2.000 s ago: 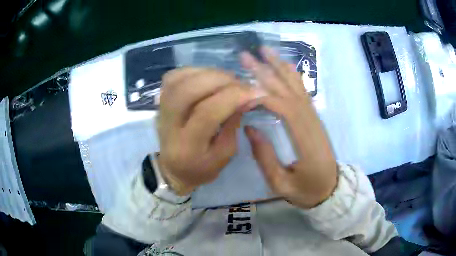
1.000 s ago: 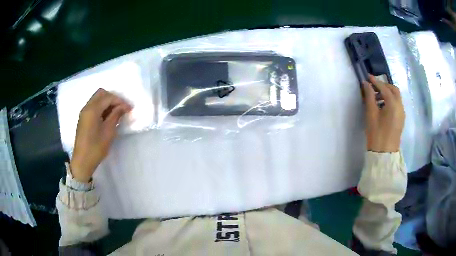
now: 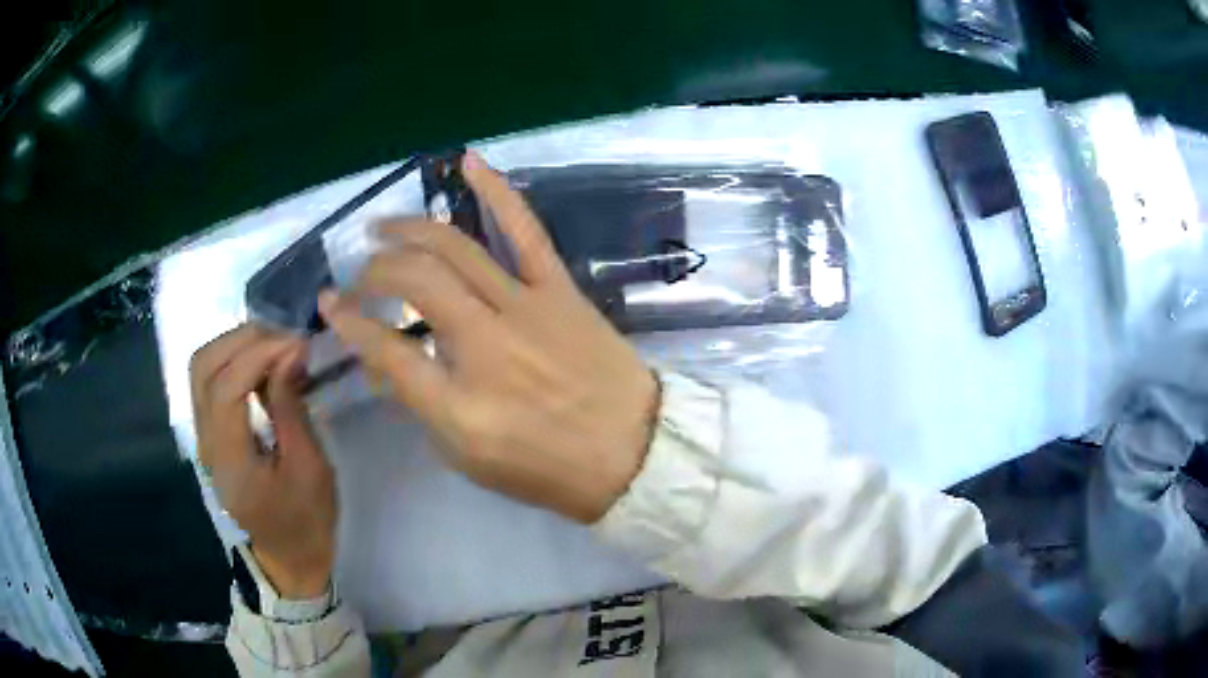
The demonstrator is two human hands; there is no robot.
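My right hand (image 3: 510,358) holds a black phone frame (image 3: 444,199) tilted over the left part of the white foam sheet (image 3: 530,556). My left hand (image 3: 272,450) is at the frame's lower left end, its fingers pinched there; a bag edge cannot be made out clearly. A bagged frame (image 3: 808,252) lies flat on the sheet, right of the held frame, with a triangle mark on its glossy film. My right hand hides part of it. Another black frame (image 3: 974,172) lies unbagged at the right of the sheet.
The dark green conveyor belt (image 3: 570,60) runs beyond the sheet. A clear-wrapped pack (image 3: 974,27) lies at the top right. A white strip with small holes (image 3: 40,570) is at the left edge. Another person's grey sleeve (image 3: 1153,450) shows at right.
My right hand has moved from the right side to the left with a black frame taken from there. One frame stays at right. My left hand now meets the held frame.
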